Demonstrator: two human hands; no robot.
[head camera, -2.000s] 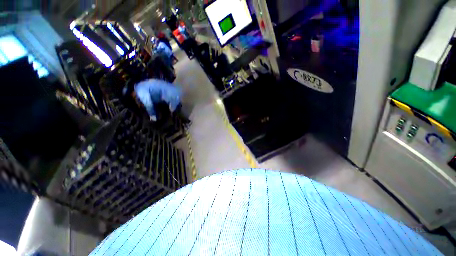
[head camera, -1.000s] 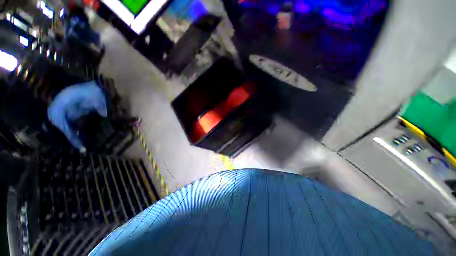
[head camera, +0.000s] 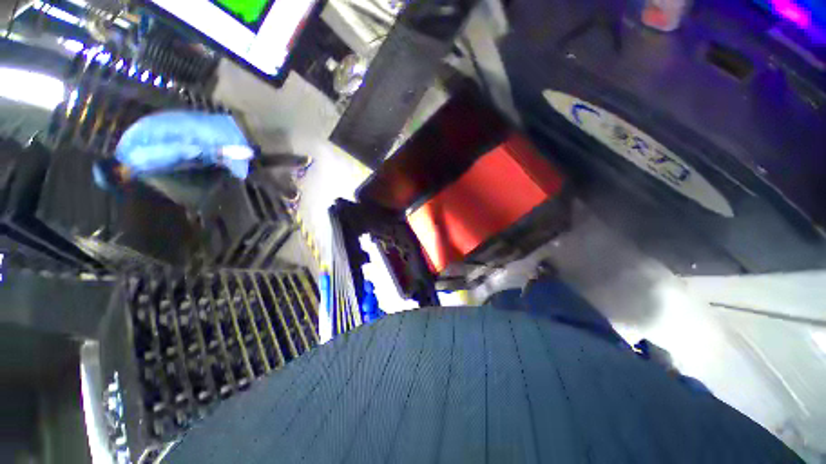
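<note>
A black bin with a red-orange inside (head camera: 485, 204) stands open in front of me, tilted in the picture. A dark ribbed frame or tray (head camera: 398, 258) is at its left side, just above my blue striped clothing. Blurred white and blue patches beside this frame look like part of my gloved left hand (head camera: 369, 299), but its fingers and grip are unclear. My right hand is not distinguishable in the picture.
A tall rack of dark slots (head camera: 217, 340) stands at left. A person in light blue (head camera: 181, 145) bends behind it. A monitor (head camera: 258, 36) and dark keyboard (head camera: 398, 82) are above. A dark machine front with an oval plate (head camera: 638, 149) is at right.
The bin looks larger and its red-orange inside shows more. The dark ribbed frame and the white and blue patches have come into view at its left. The green-topped cabinet has left the view.
</note>
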